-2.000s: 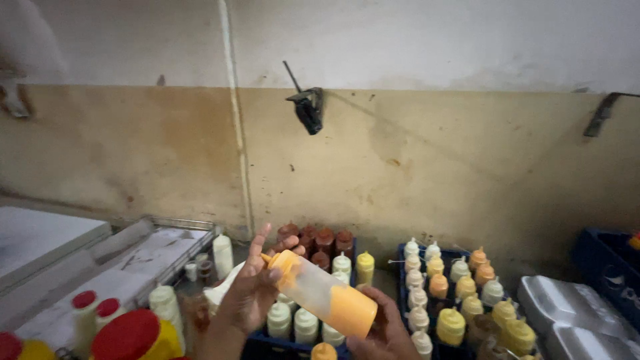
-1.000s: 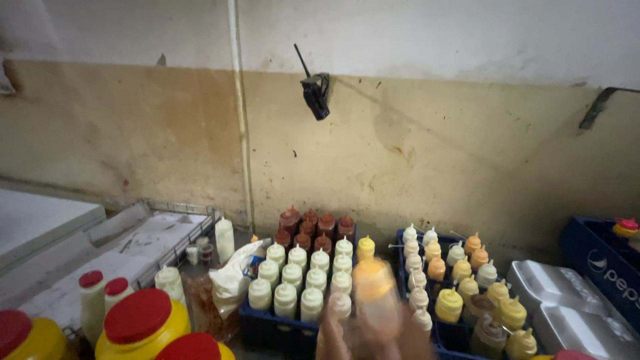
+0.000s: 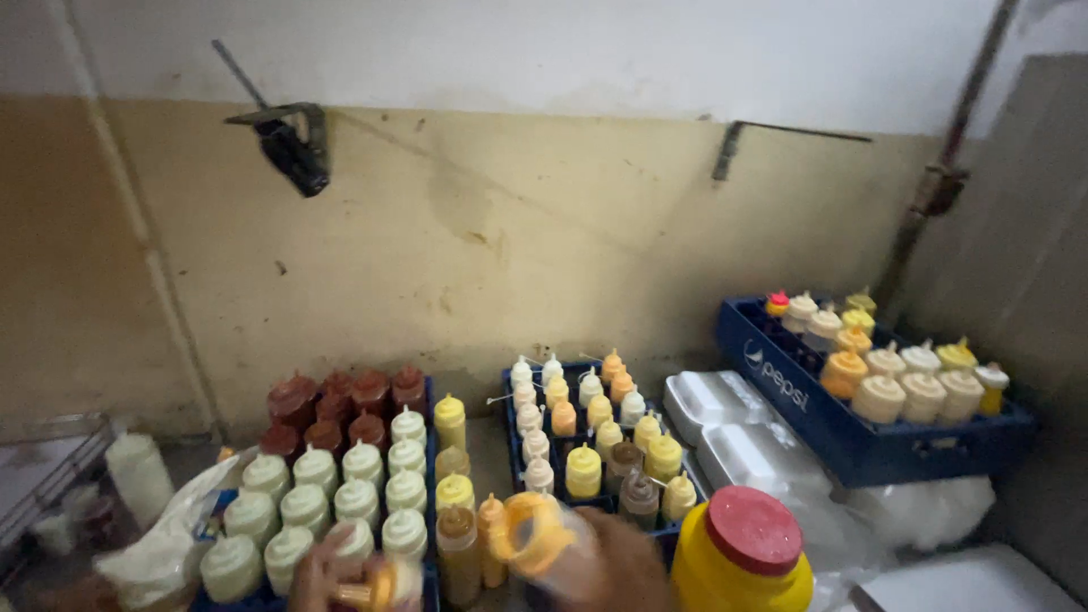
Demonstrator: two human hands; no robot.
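Note:
My right hand (image 3: 625,557) holds a translucent squeeze bottle (image 3: 574,552) by its body; the bottle's top is off, and orange sauce coats its open mouth. In my left hand (image 3: 323,569) is an orange nozzle cap (image 3: 374,588), blurred, apart from the bottle. Both hands are at the bottom edge. Squeeze bottles of pale green sauce (image 3: 306,501) stand just behind my left hand, with dark red sauce bottles (image 3: 370,391) beyond them. Between the hands stand a brown-topped bottle (image 3: 459,544) and a thin orange bottle (image 3: 491,535).
A blue crate (image 3: 517,442) of mixed sauce bottles stands behind my right hand. Farther right are white foam boxes (image 3: 761,455) and a blue Pepsi crate (image 3: 816,408) of bottles. A yellow jar with a red lid (image 3: 752,544) stands near the right hand. A plastic bag (image 3: 161,544) lies left.
The bottle was capped two seconds ago, held between both hands; now its cap is off and in my left hand. The hands have moved apart. The view has swung right.

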